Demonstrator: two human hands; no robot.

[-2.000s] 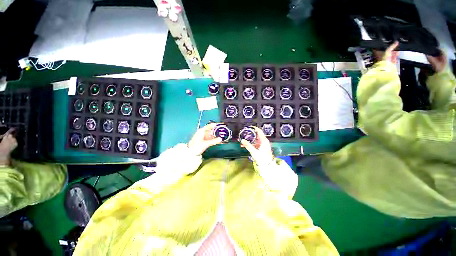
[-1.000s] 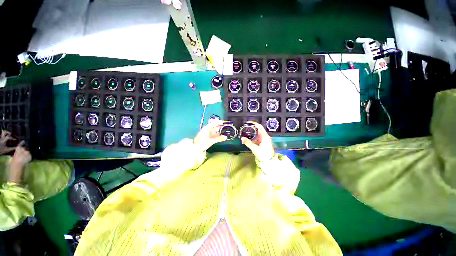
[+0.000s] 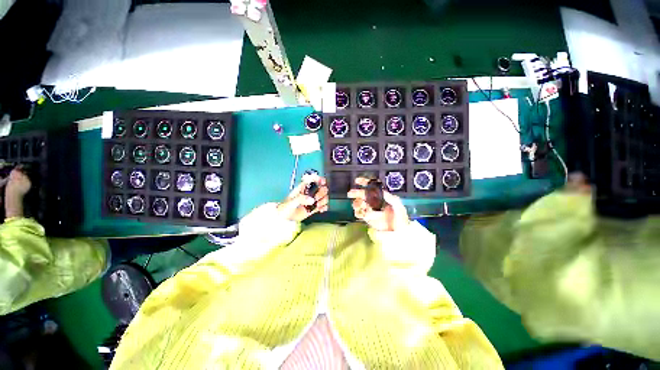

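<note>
My left hand (image 3: 305, 199) holds a smartwatch unit (image 3: 311, 189) tilted on edge, just left of the right foam tray. My right hand (image 3: 375, 205) holds another smartwatch unit (image 3: 374, 194), dark and tilted, over the front row of the right foam tray (image 3: 380, 167). That tray holds lit round watches in most pockets; a front-left pocket is bare. The left foam tray (image 3: 226, 162) holds watches with green displays in its back rows and pale ones in front. A loose watch unit (image 3: 313, 121) lies on the mat between the trays. Another round unit shows behind my left hand.
A white paper sheet (image 3: 495, 137) lies right of the right tray, with cables and a white power strip (image 3: 535, 76) beyond. An upright post (image 3: 269, 54) stands behind. Workers' yellow sleeves (image 3: 579, 267) are at both sides, beside dark trays (image 3: 621, 130).
My hands have moved apart, and both watches are turned from facing up to tilted. The worker at right has reached in to the dark trays.
</note>
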